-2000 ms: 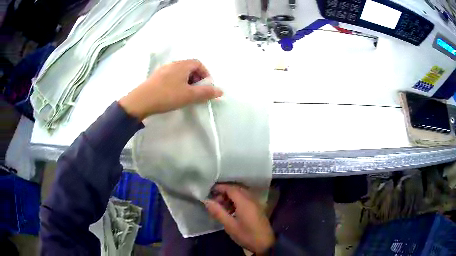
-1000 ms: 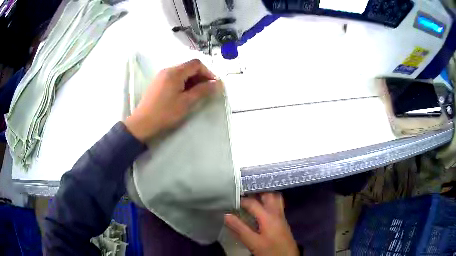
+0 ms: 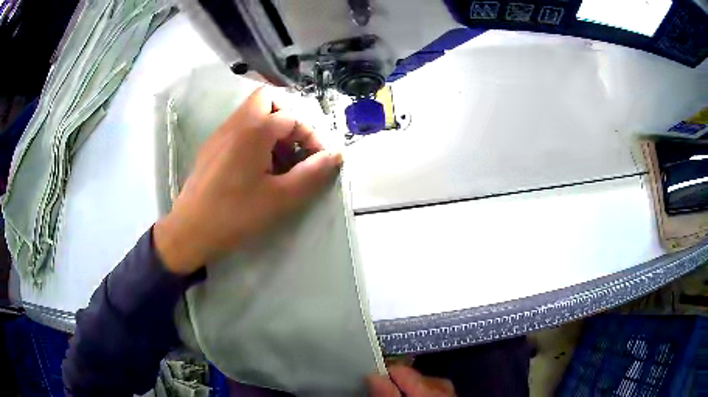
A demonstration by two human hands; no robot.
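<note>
A pale grey-green garment panel (image 3: pixel 279 310) lies on the white table and hangs over its front edge, with a narrow lighter edge along its right side. My left hand (image 3: pixel 241 170) pinches the panel's upper right edge between thumb and fingers, just in front of the presser foot area (image 3: pixel 322 97). My right hand (image 3: pixel 411 384) is at the bottom of the picture, partly cut off, and holds the lower end of that edge. The sewing machine head (image 3: pixel 334 31) with a blue knob (image 3: pixel 365 115) stands just beyond my left hand.
A stack of green panels (image 3: pixel 58 147) lies at the left. A phone (image 3: pixel 689 186) on a tan case lies at the right. Measuring tape (image 3: pixel 466 329) runs along the curved front edge. Blue crates (image 3: pixel 629 357) stand below right, and loose green pieces (image 3: pixel 185 380) lie below left.
The panel's seam line, earlier in its middle, now forms its straight right edge. My left hand is closer to the needle area, my right hand is lower, and the view has moved nearer the machine.
</note>
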